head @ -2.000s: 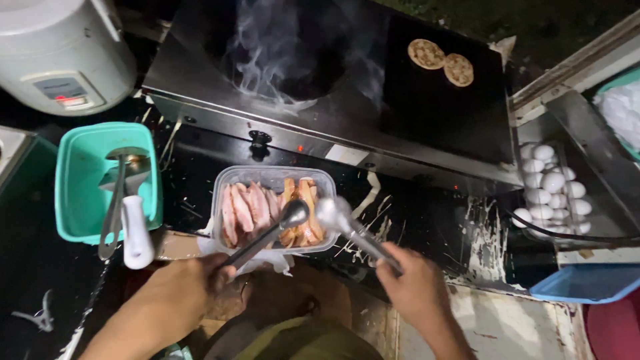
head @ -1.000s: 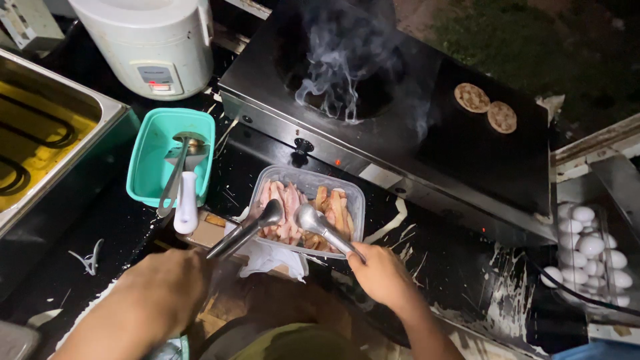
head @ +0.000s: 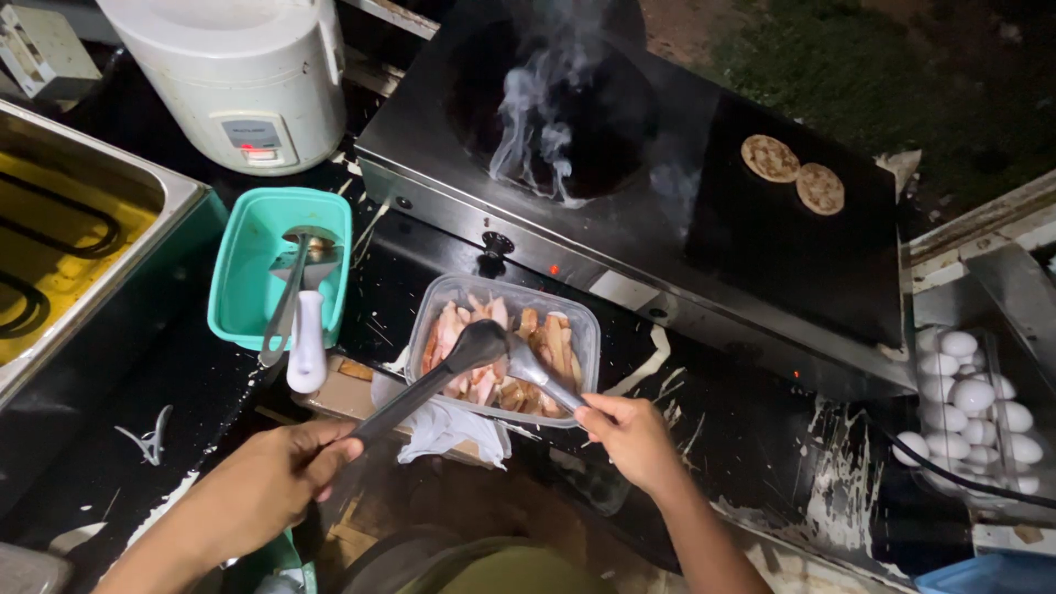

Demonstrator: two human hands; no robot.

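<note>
My left hand (head: 289, 470) grips the handle of a dark metal spoon or ladle (head: 478, 342), whose bowl is over sliced meat. My right hand (head: 631, 437) pinches the handle of a shiny metal spoon (head: 532, 367); its bowl touches or nearly touches the other one. Both are above a clear plastic container (head: 590, 330) holding pale pink meat strips (head: 450, 330) on the left and browner strips (head: 557, 342) on the right. Whether the two utensils are joined cannot be told. A white plastic bag (head: 450, 433) lies at the container's near edge.
Behind is a smoking griddle (head: 528, 239) with two flat round patties (head: 771, 158). At left stand a teal tub (head: 227, 289) with a spatula and spoon, a white rice cooker (head: 247, 91) and a fryer of oil (head: 74, 223). White eggs (head: 973, 396) sit at right.
The two spoon bowls, apart over the container one second ago, have come together above the meat. The view has shifted slightly left since two seconds ago. Smoke still rises from the griddle.
</note>
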